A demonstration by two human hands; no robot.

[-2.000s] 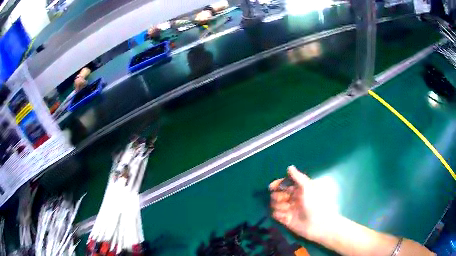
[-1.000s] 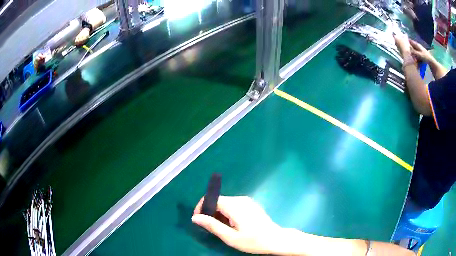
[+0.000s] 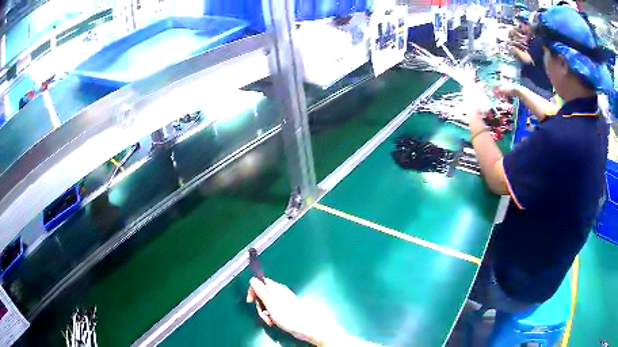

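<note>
My right hand [image 3: 281,308] is low in the centre of the view, over the green bench. It holds a dark, stick-like hand tool [image 3: 255,263] between thumb and fingers, with the tool's tip pointing up beside the metal rail. My forearm is washed out by glare at the bottom edge. My left hand is not in the picture. A few white cable ends [image 3: 82,330] show at the bottom left, cut off by the edge.
A metal rail [image 3: 210,293] with an upright post [image 3: 291,101] crosses the green bench. A yellow line [image 3: 400,233] runs right. Beyond it lie black cable parts [image 3: 421,155]. A person in a blue cap [image 3: 555,196] works at right. Blue trays [image 3: 62,207] are at left.
The view has swung right and up, bringing the other person more fully into sight. The dark heap and large cable bundle have left the picture. My right hand still holds the dark tool.
</note>
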